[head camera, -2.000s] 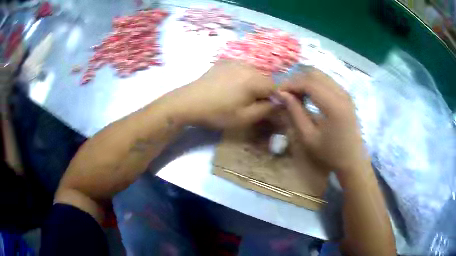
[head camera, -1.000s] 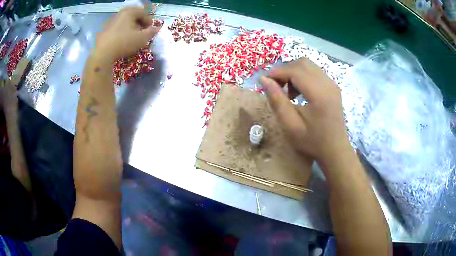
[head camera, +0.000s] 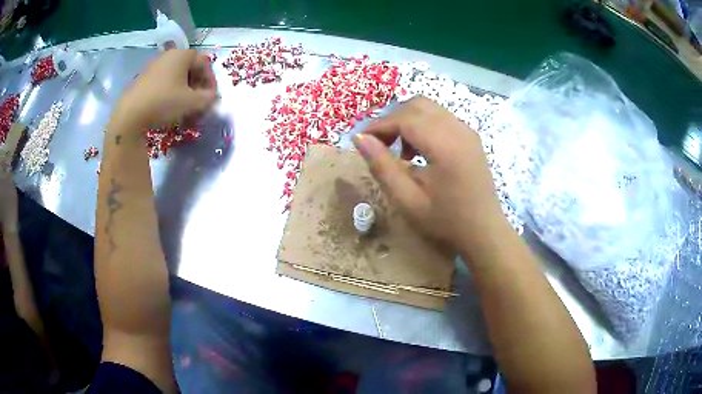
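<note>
My left hand (head camera: 165, 91) is above the left heap of red parts (head camera: 173, 140), fingers curled; whether it holds anything cannot be told. My right hand (head camera: 435, 169) is over the right far side of the brown cardboard pad (head camera: 315, 223), thumb and forefinger close together; a small part between them cannot be made out. A white glue pot (head camera: 362, 217) stands upright on the stained middle of the pad. A large heap of red and white parts (head camera: 339, 96) lies beyond the pad. Small white parts (head camera: 493, 123) lie to its right, partly behind my right hand.
Thin bamboo sticks (head camera: 362, 282) lie along the pad's near edge. A large clear bag (head camera: 600, 177) of white parts is at right. A white squeeze bottle (head camera: 171, 35) is behind my left hand. Another part heap (head camera: 265, 61) lies near the green conveyor (head camera: 308, 19). A neighbour's arm (head camera: 15, 262) is at far left.
Two seconds ago my hands were together over the pad; my left hand has since moved away to the left heap. Over the last second the view has shifted, with both hands still apart.
</note>
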